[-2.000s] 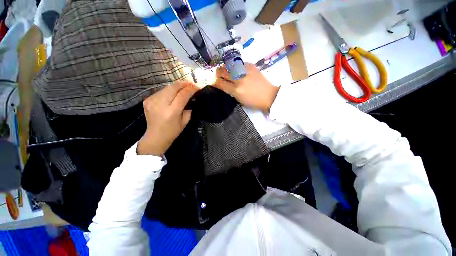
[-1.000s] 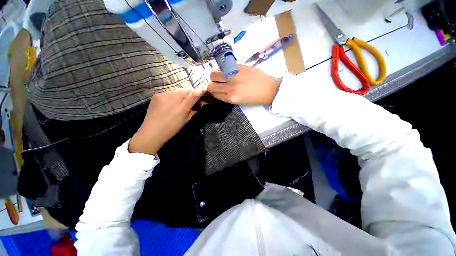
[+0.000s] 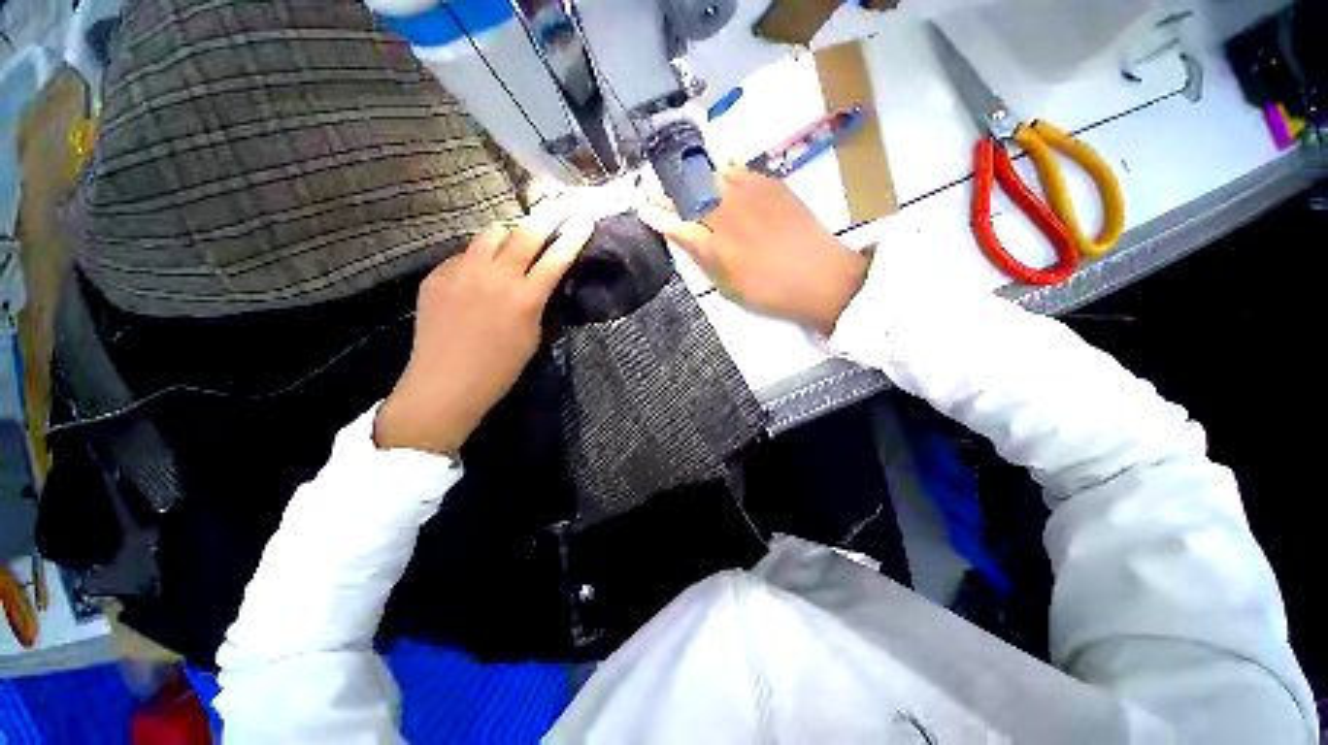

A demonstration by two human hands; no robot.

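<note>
The black garment body (image 3: 248, 364) lies over the machine table and hangs toward my lap. Its plaid section (image 3: 277, 160) is at the upper left, and its checked panel (image 3: 655, 408) hangs below the needle area. My left hand (image 3: 488, 328) presses the cloth with extended fingers just left of the presser foot (image 3: 612, 175). My right hand (image 3: 772, 248) has its fingertips on the cloth at the right of the foot, partly behind the grey cylinder attachment (image 3: 682, 168). Glare hides the needle point and the seam. I cannot make out a zipper.
Scissors (image 3: 1027, 204) with red and yellow loops lie at the right. Small snips (image 3: 808, 143) lie beside the tan strip (image 3: 856, 131). A ruler tape (image 3: 830, 396) runs along the table edge. A blue crate (image 3: 481, 699) is below left, with dark cloth at the right.
My left hand's fingers have spread and extended forward over the cloth. My right hand has shifted slightly right. A rounded fold of black cloth now shows between the hands.
</note>
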